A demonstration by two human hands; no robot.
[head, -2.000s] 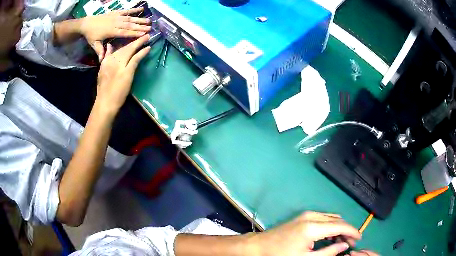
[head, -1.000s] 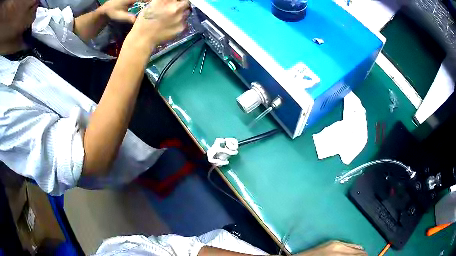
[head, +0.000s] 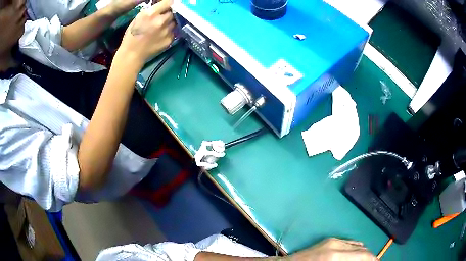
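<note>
My left hand (head: 334,251) shows at the bottom edge, reaching in from the left. Its fingers are cut off by the edge, so I cannot see whether it holds anything. My right hand is out of the picture. The black clamping fixture (head: 375,211) stands on its flat base to the right, above and beyond my left hand. A clear air tube (head: 375,154) curves to it from the left. A thin orange stick (head: 387,246) projects from under the base's front corner, just right of my left hand.
A blue control box (head: 327,56) stands at the top, with a white wipe (head: 341,133) beside it. A white clip-like piece (head: 208,155) lies near the bench edge. An orange handle (head: 445,220) lies at right. A neighbour's forearm (head: 110,120) and hands are at left.
The view has shifted. My left hand, earlier seen bent around a small dark thing, now shows only its back at the bottom edge. The neighbour's nearer hand has lifted and closed.
</note>
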